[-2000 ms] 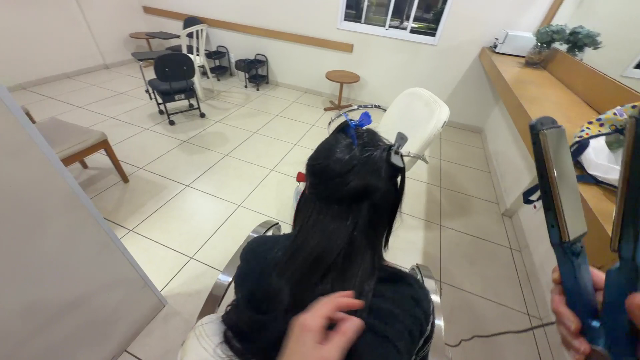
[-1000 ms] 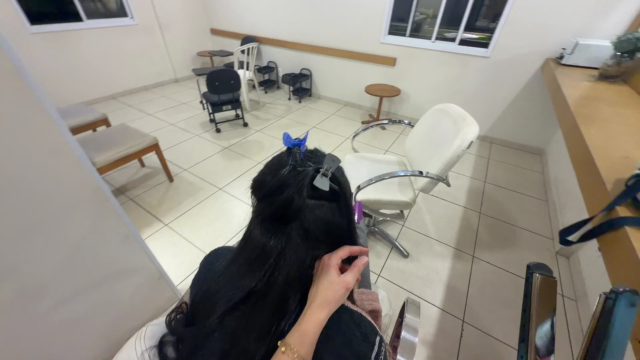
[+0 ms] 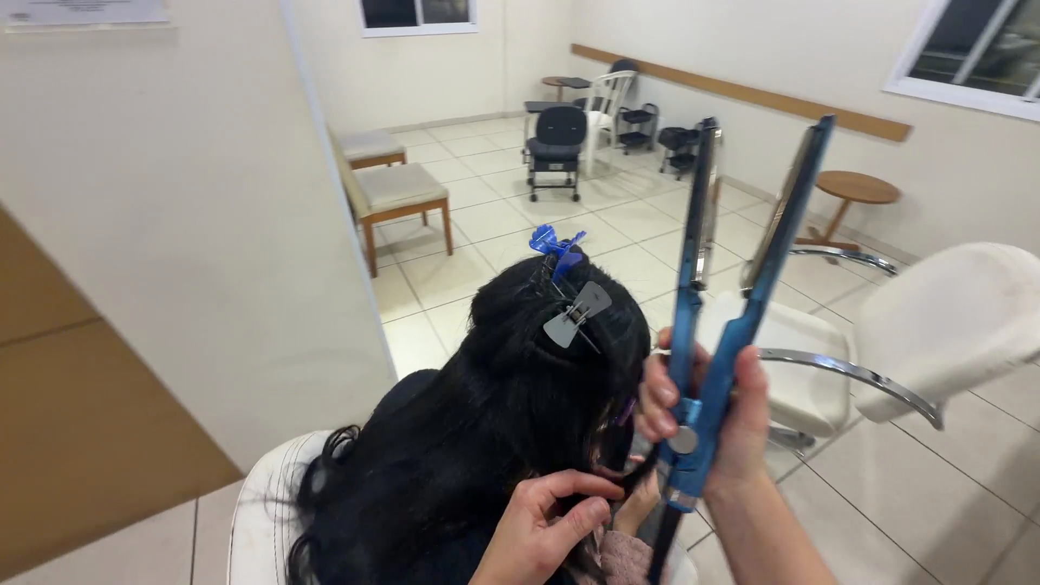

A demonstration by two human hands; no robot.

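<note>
My right hand (image 3: 711, 406) grips a blue flat iron (image 3: 715, 366) upright, its two plates spread apart, to the right of a seated person's head. With thumb and fingers together, my left hand (image 3: 561, 520) is at the lower right side of the person's long black hair (image 3: 487, 406) and appears to pinch a thin strand. A blue claw clip (image 3: 557, 244) sits on top of the head, and a grey clip (image 3: 578, 315) holds hair just below it. The seated person's own hand (image 3: 639, 500) shows partly beyond my left fingers, above a pink cloth (image 3: 624, 559).
The person sits in a white chair (image 3: 264, 504). A white salon chair (image 3: 951, 325) with chrome arms stands at the right, a round wooden table (image 3: 858, 188) behind it. A pale partition (image 3: 203, 203) rises at the left. Farther back are cushioned chairs (image 3: 402, 188) and a black wheeled chair (image 3: 561, 142).
The flat iron in my right hand has come from the right edge to beside the head. My left hand has moved from the hair's back to its right side. The view has turned.
</note>
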